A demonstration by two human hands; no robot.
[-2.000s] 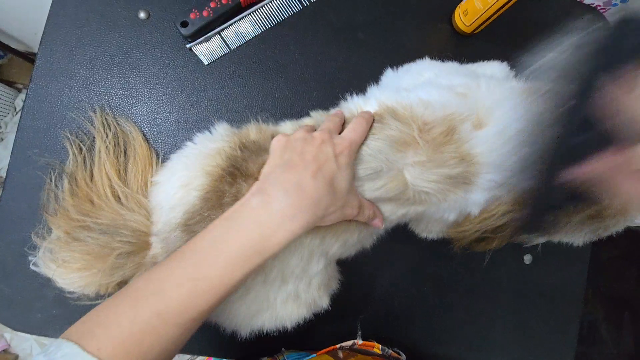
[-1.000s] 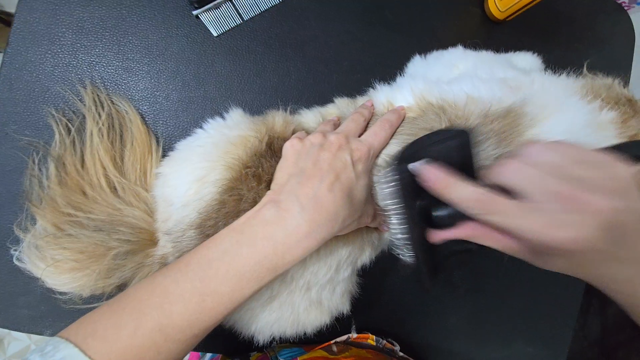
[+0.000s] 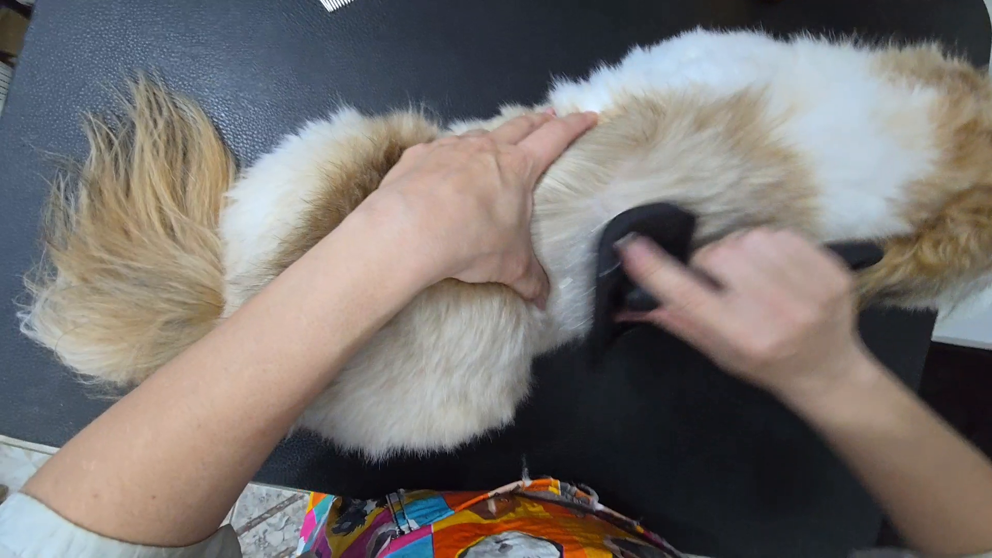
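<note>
A long-haired white and tan dog [image 3: 697,155] is on the black grooming table, its bushy tan tail [image 3: 147,256] at the left and its head out of sight. My left hand [image 3: 480,201] rests spread over the middle of its body, thumb toward the near side, holding no tool. To the right of it, my right hand [image 3: 752,302] grips a black slicker brush [image 3: 647,232], slightly blurred. The brush lies against the pale fur of the dog's side, its pins mostly hidden.
The tip of a metal comb [image 3: 336,3] shows at the top edge. A colourful printed apron [image 3: 480,523] meets the table's near edge. Tiled floor [image 3: 271,515] shows at the lower left.
My right hand, a blur at the far right two seconds ago, has come left to the dog's side with the brush. My left hand stays on the body. The view has shifted, cutting off most of the comb.
</note>
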